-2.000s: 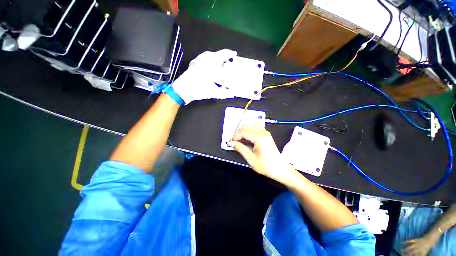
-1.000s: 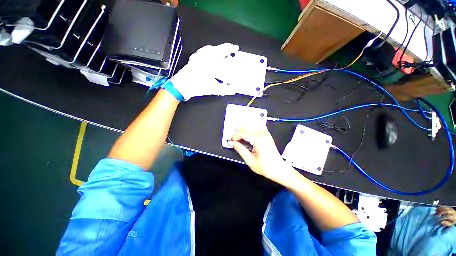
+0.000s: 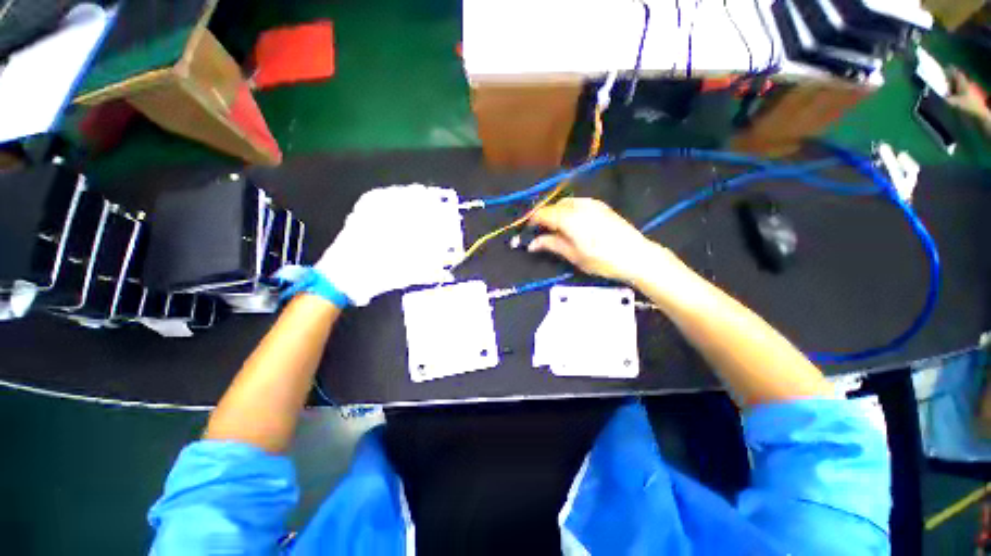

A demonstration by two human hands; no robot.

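Note:
Three flat white square units lie on the black mat. My left hand (image 3: 380, 244), in a white glove with a blue wrist band, grips the left part of the upper unit (image 3: 442, 226) and hides part of it. My bare right hand (image 3: 592, 234) is right of that unit, fingertips pinched on a small connector (image 3: 519, 238). The lower left unit (image 3: 450, 330) and lower right unit (image 3: 592, 335) are untouched. A blue cable (image 3: 522, 196) plugs into the upper unit. An orange lead (image 3: 502, 229) runs from the riser to the upper unit's lower edge.
Black units (image 3: 201, 234) with white edges stand stacked at left. A mouse (image 3: 774, 234) lies inside the blue cable loop at right. The white-topped riser (image 3: 543, 38) carries more units and black wires. A left stand (image 3: 207, 92) holds papers. A person's hand (image 3: 967, 96) shows at upper right.
The view has turned and shifted. My right hand has left the lower left unit and moved up to the right of the upper unit. My left hand stays on the upper unit.

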